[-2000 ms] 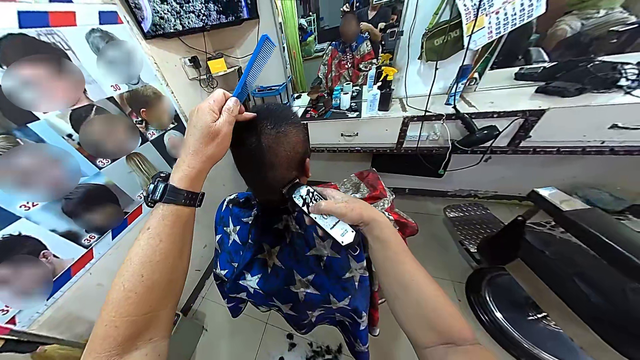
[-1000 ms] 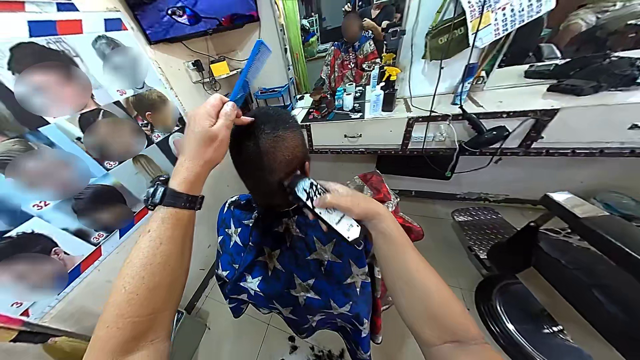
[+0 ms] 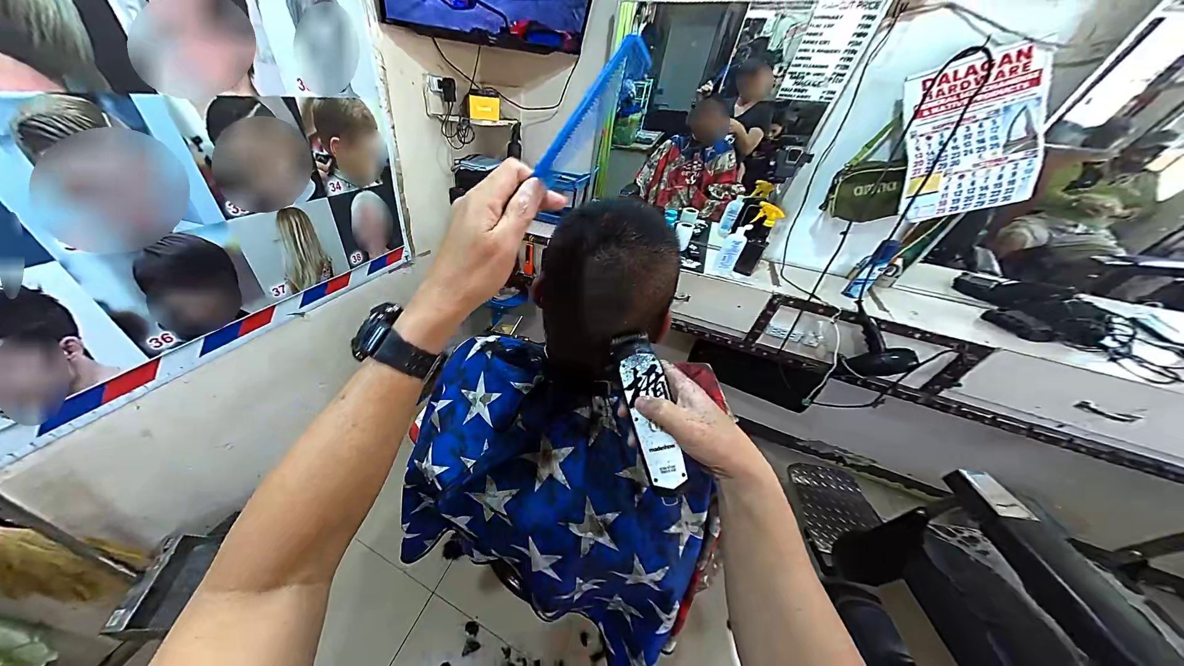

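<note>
A blue plastic comb (image 3: 592, 106) stands up from my left hand (image 3: 486, 236), pinched between thumb and fingers above and to the left of a seated person's head (image 3: 610, 277). My right hand (image 3: 698, 421) is wrapped around a white hair clipper (image 3: 655, 430) with black markings, its dark blade end at the lower back of the head, near the neck. The person faces away from me and wears a blue barber cape (image 3: 546, 490) with pale stars and some red at the right side. Most of my right fingers are hidden behind the clipper.
A counter (image 3: 934, 310) along the mirror (image 3: 675, 102) holds spray bottles (image 3: 754, 240) and dark tools with cords. A hair dryer (image 3: 879, 351) hangs at its edge. A black barber chair (image 3: 980, 564) stands at right. Hair clippings (image 3: 472, 638) lie on the tiled floor. Haircut posters cover the left wall.
The clipper has moved from the right side of the neck toward the middle of the lower back of the head and now points more upright. The view has turned somewhat.
</note>
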